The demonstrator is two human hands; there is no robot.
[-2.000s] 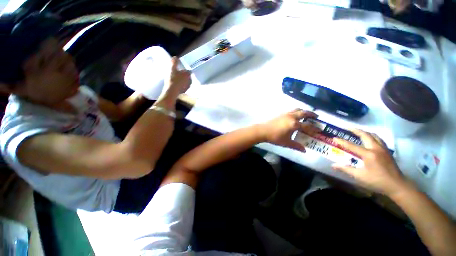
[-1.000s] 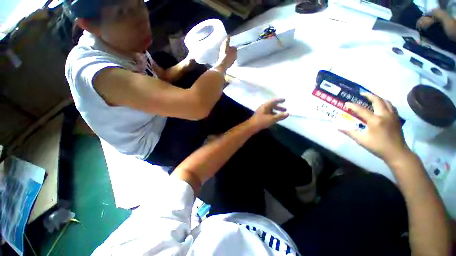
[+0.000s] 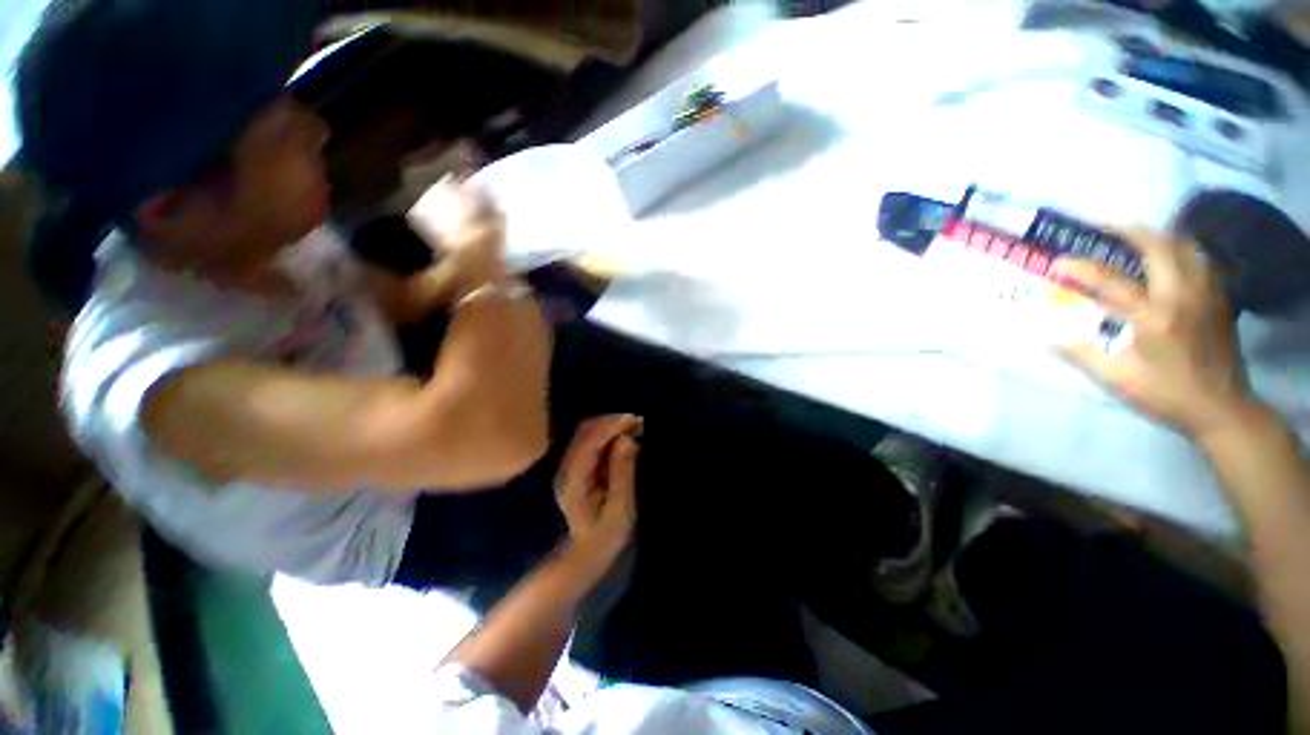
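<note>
A printed label strip [image 3: 1027,256] with black, red and white bands lies over the black mirror dash cam [image 3: 908,221], whose left end sticks out beyond it. My right hand [image 3: 1171,330] holds the strip at its right end, thumb below and fingers on top. My left hand [image 3: 601,481] is off the table, above my lap, with its fingers curled together. I cannot tell whether it holds anything small. The picture is blurred.
A person [image 3: 273,359] sits at the left with a white roll [image 3: 553,201]. A white carton [image 3: 697,158] with wires stands beyond. A white strip with holes [image 3: 1171,122] and a brown disc [image 3: 1247,251] lie at the right.
My left hand has left the strip and moved down and left, off the table. My right hand has moved the strip further in over the mirror dash cam. The view has swung about.
</note>
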